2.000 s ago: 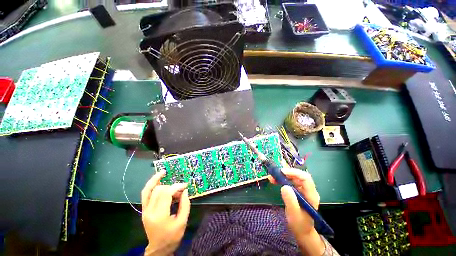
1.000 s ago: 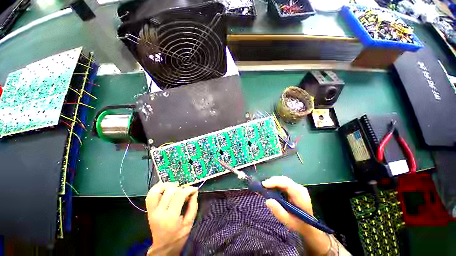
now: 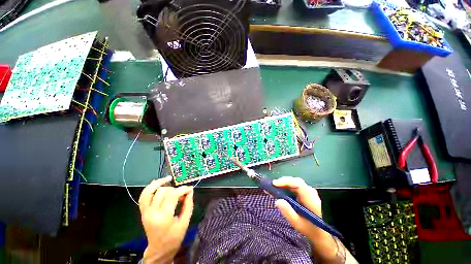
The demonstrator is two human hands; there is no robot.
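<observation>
The green PCB panel [image 3: 232,147] lies tilted at the front edge of the bench, partly over the black work plate [image 3: 212,100]. My right hand [image 3: 302,203] holds the dark blue soldering iron [image 3: 297,207]; its metal tip is at the lower middle of the panel. My left hand [image 3: 166,214] is below the panel's left corner, thumb and fingertips close together. Thin solder wire [image 3: 125,167] runs from the green-rimmed spool [image 3: 127,113] to this hand, and a short end shows beyond its fingers at the panel's lower edge.
The fan [image 3: 204,44] stands behind the plate. The tip cleaning pot [image 3: 315,102], iron stand [image 3: 347,86] and sponge tray [image 3: 346,119] are right of the panel. Red-handled pliers [image 3: 427,160] lie on the ribbed black box [image 3: 381,154]. Stacked boards [image 3: 49,77] are at left.
The iron's tip has come down from above the panel's upper edge to its lower middle. My left hand has moved off the panel to below its edge. The camera view has shifted.
</observation>
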